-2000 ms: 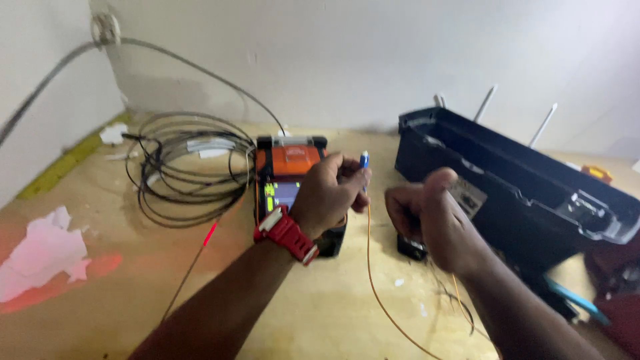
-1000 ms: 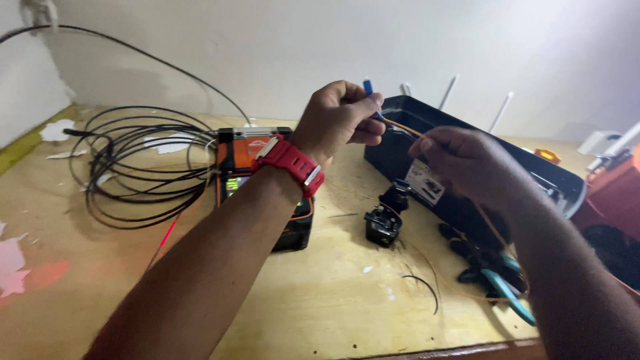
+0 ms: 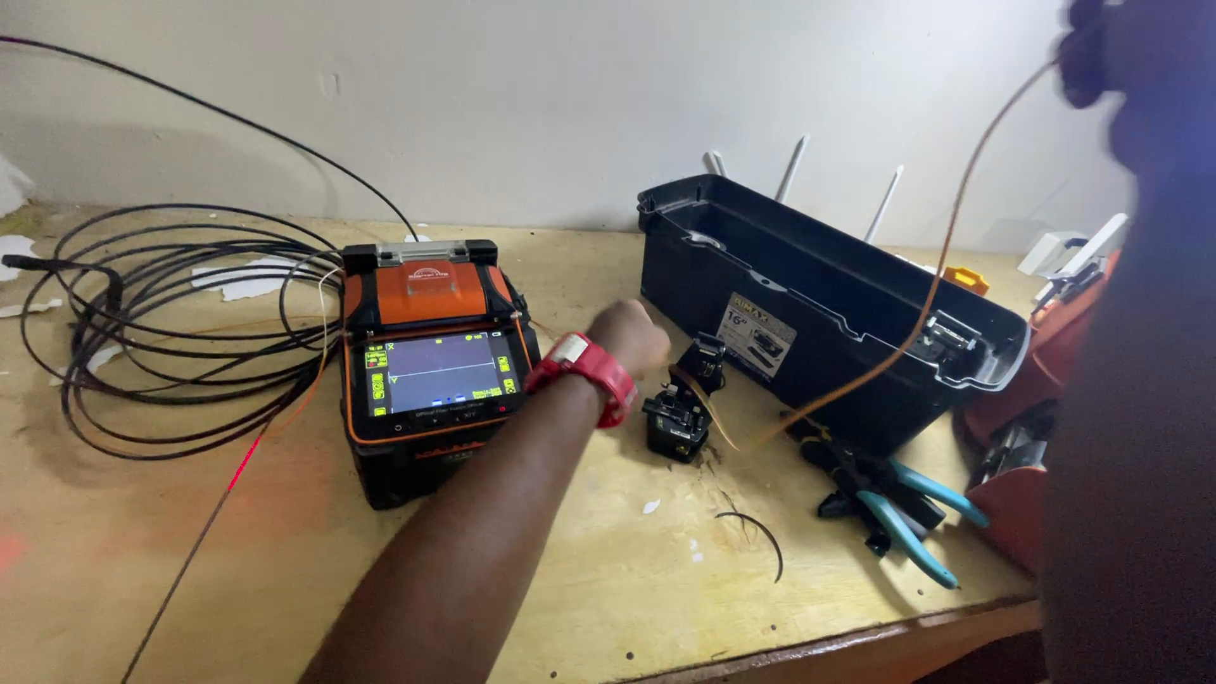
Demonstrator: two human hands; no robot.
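Note:
My left hand [image 3: 629, 334], with a red watch [image 3: 587, 375] on its wrist, is between the orange and black fusion splicer [image 3: 432, 342] and the black fiber cleaver [image 3: 679, 418]. Its fingers are partly hidden, and whether they hold anything cannot be told. High at the right edge, my right hand [image 3: 1088, 57] is dark and blurred, closed on an orange fiber cable [image 3: 959, 204]. That cable curves down past the front of the black toolbox [image 3: 807, 285] toward the cleaver. The splicer's screen is lit, showing a horizontal line.
Coiled black cable [image 3: 190, 332] lies left of the splicer, with a red-glowing strand [image 3: 245, 463] in front. Teal-handled pliers [image 3: 907, 537] rest before the toolbox. A red container [image 3: 1016, 503] stands at the right. The table's front edge [image 3: 807, 651] crosses below.
My hands have moved apart: the left down beside the cleaver, the right up to the right with the orange cable. The blue connector seen earlier at my left hand is out of sight.

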